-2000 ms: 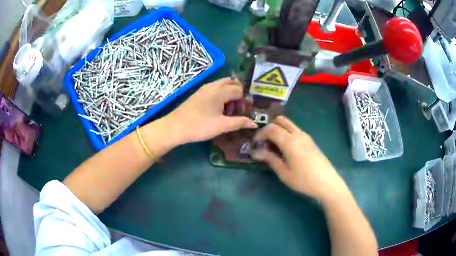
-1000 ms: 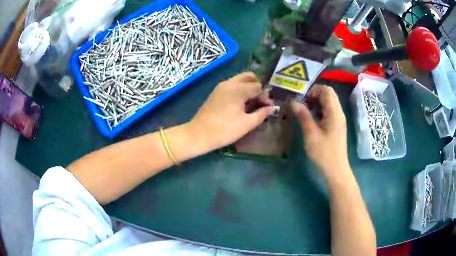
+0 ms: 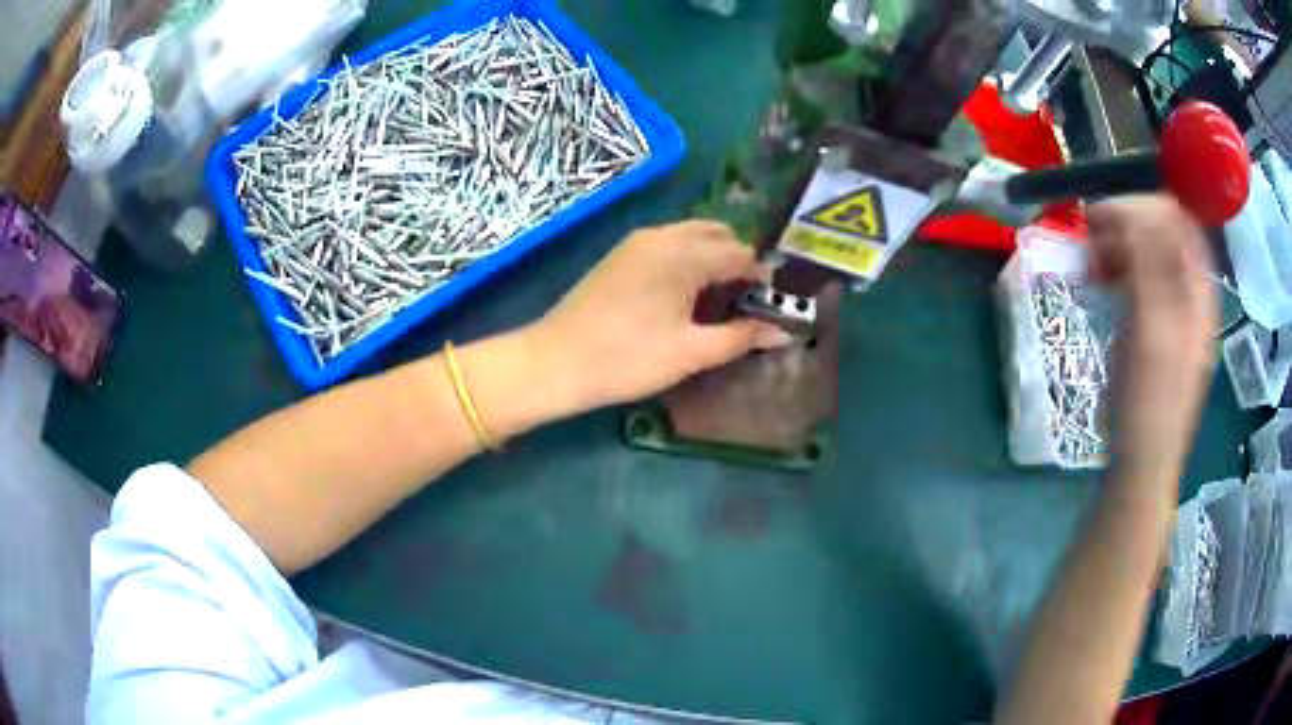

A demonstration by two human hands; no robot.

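Note:
A small silver metal block with dark holes (image 3: pixel 782 302) sits under the press head, behind the warning label plate's lower edge. My left hand (image 3: pixel 666 312) holds the block at its left end between thumb and fingers. The brown press base plate (image 3: pixel 758 401) with green edges lies below it. My right hand (image 3: pixel 1155 269) is raised at the right, blurred, at the lever's red ball knob (image 3: pixel 1204 162). Its fingertips are at the knob's lower left; whether they grip it is unclear. The dark lever bar (image 3: pixel 1084 179) runs left from the knob to the press.
The blue tray (image 3: pixel 315 371) heaped with pins lies left of the press. A clear plastic box (image 3: pixel 1027 451) of pins stands right, partly behind my right arm. A red bin (image 3: pixel 1009 135) is behind the press. A jar (image 3: pixel 106 113), bag and phone (image 3: pixel 54 295) are far left; clear boxes stand far right.
My right hand has left the block area under the press and moved right and up to the red knob. My left hand stays at the block, whose dark holes now show.

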